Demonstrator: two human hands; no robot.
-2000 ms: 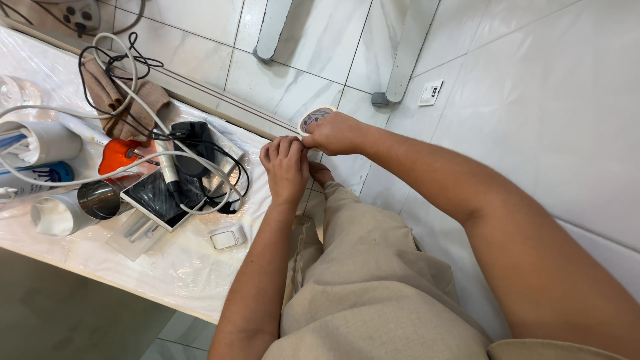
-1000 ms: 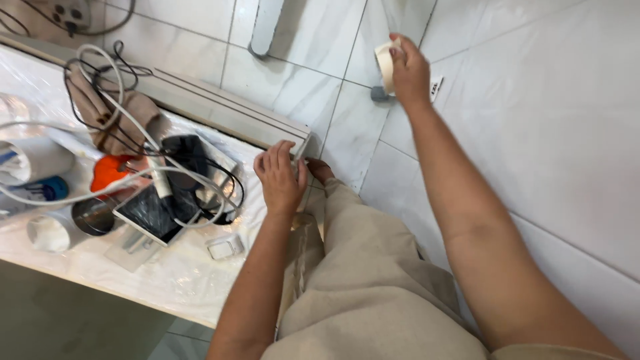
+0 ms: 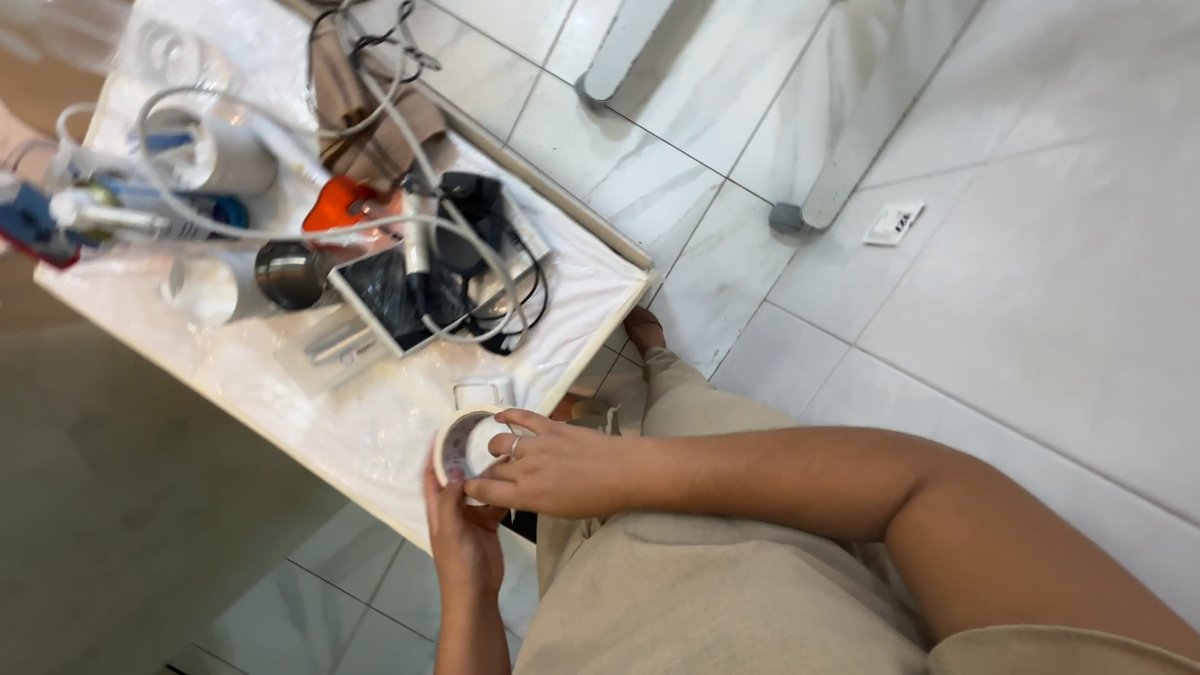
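A roll of cream tape (image 3: 447,439) is held between both hands over the near corner of a table covered with clear plastic (image 3: 375,427). My left hand (image 3: 466,530) grips its lower left rim from below. From the right, my right hand (image 3: 553,464), with a ring on one finger, holds the roll's right side, its fingers at the core. Just beyond the roll lies a small white case (image 3: 483,392). Farther up the table are a dark flat panel with a pale frame (image 3: 389,298), a handheld device on a grey cable (image 3: 415,234) and a black cable.
White cups (image 3: 230,155), a dark cup (image 3: 293,275), an orange object (image 3: 339,204) and brown cloth (image 3: 384,122) crowd the table. Another person's hand (image 3: 23,141) is at far left. Grey metal legs (image 3: 834,159) stand on the tiled floor near a small white packet (image 3: 893,224).
My right hand has brought the tape roll from out over the floor to the table's near corner. My left hand has left the table's edge and now holds the roll too. The view has shifted.
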